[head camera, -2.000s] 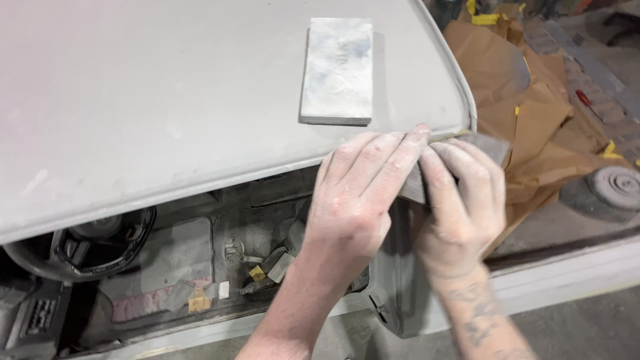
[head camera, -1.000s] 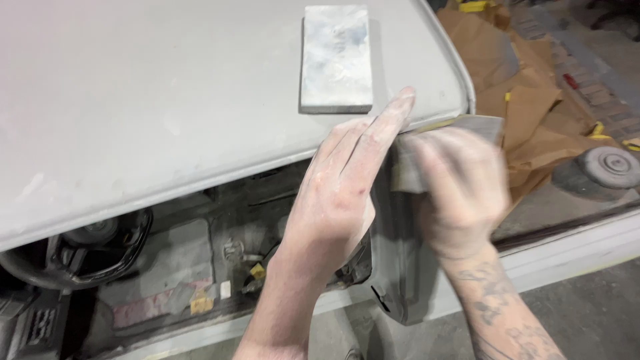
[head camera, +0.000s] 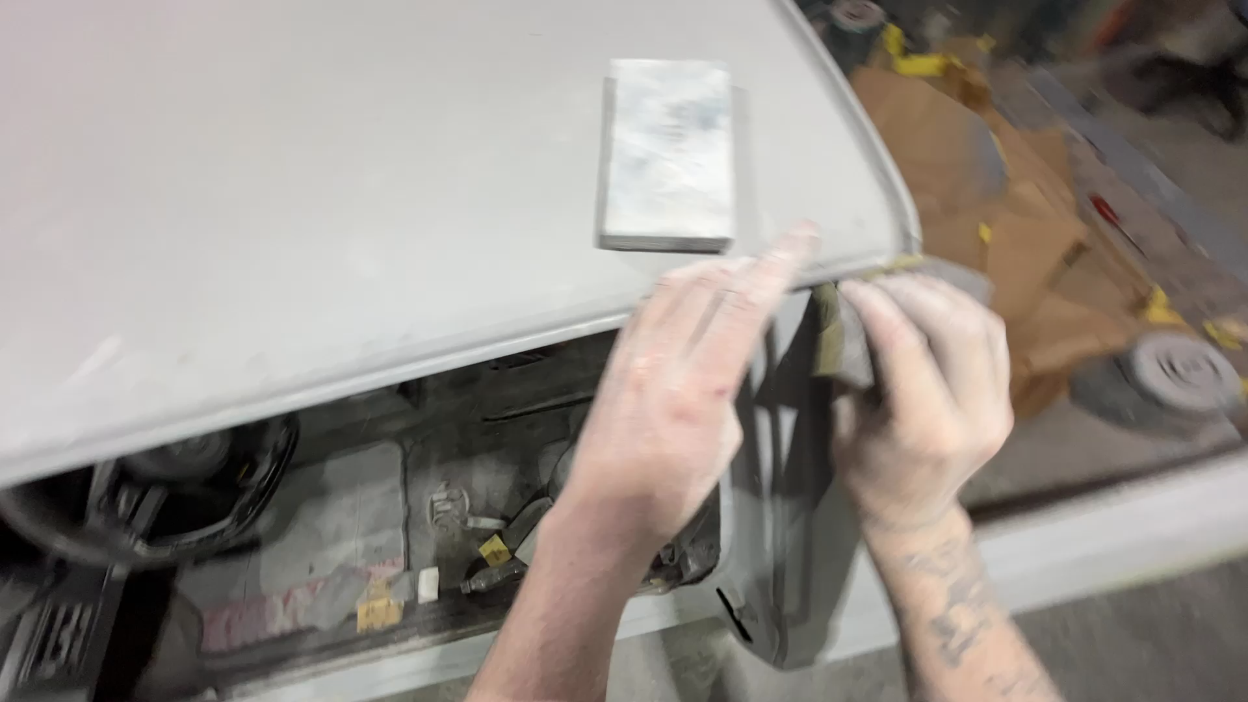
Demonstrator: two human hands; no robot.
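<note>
My left hand [head camera: 682, 380], dusty and with its fingers stretched out close together, lies at the lower edge of the grey vehicle roof [head camera: 341, 195] and holds nothing visible. To its right, my right hand [head camera: 926, 380] grips a folded grey sheet of sandpaper [head camera: 853, 341] against the roof's corner, by the top of the door pillar. Part of the sheet shows past my fingers. On the roof above my left hand rests a pale, dust-covered rectangular block [head camera: 668, 151].
Below the roof edge, the door opening shows a steering wheel [head camera: 195, 487] and a dusty cab floor with loose bits. Brown masking paper [head camera: 1033, 234], a red-handled tool [head camera: 1111, 216] and a round grey object [head camera: 1185, 370] lie at the right, behind the cab.
My right hand has shifted on the sandpaper around the corner while keeping hold of it. My left hand's fingers, earlier by the right hand, now lie a little apart from it.
</note>
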